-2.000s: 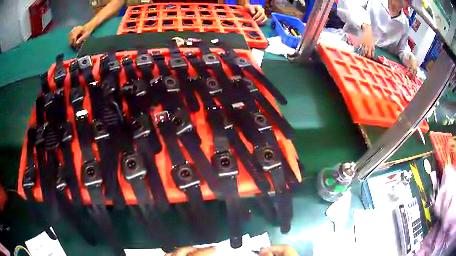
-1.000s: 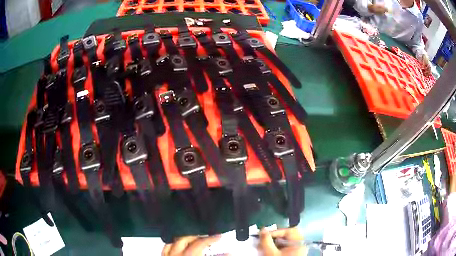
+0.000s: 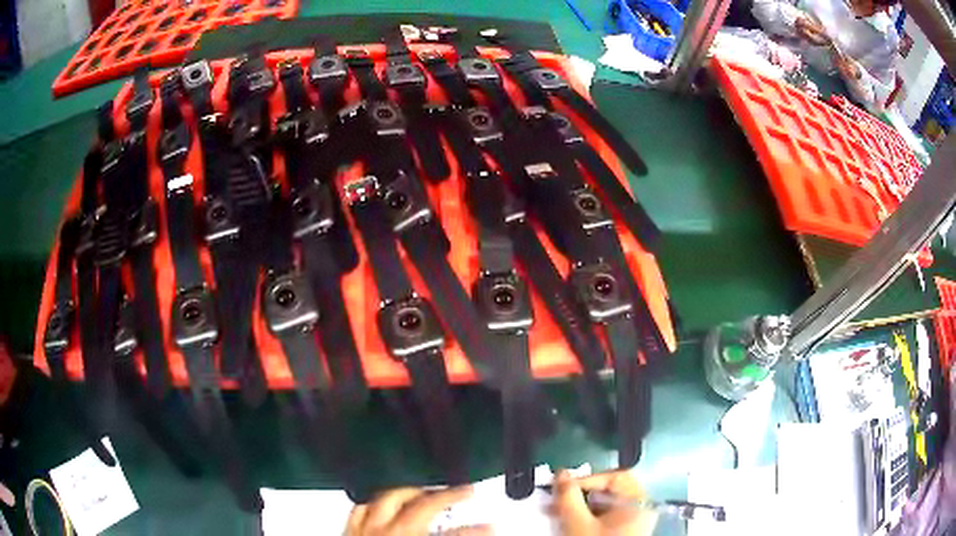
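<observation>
My left hand (image 3: 411, 513) lies flat on a white paper sheet (image 3: 304, 511) at the bottom edge, cut off by the picture's rim. My right hand (image 3: 600, 505) holds a pen (image 3: 687, 509) over the same sheet, also partly cut off. Behind the hands, an orange-red tray (image 3: 362, 351) bears rows of black smartwatches (image 3: 411, 322) with round sensors facing up. Their long black bands overlap and hang over the tray's front edge, some reaching the paper.
A clear-green bottle (image 3: 741, 359) stands by the metal post (image 3: 875, 270). A calculator (image 3: 886, 471) lies right. Orange-red trays stand back left (image 3: 157, 40) and right (image 3: 812, 157). A tape roll (image 3: 44, 509) and slip (image 3: 92, 490) lie left. A blue bin (image 3: 645, 29) and a person's arms are behind.
The far tray has moved left, and the person's hands beside it are out of view. My view has shifted, showing more of my hands. The pen now shows clearly in my right hand.
</observation>
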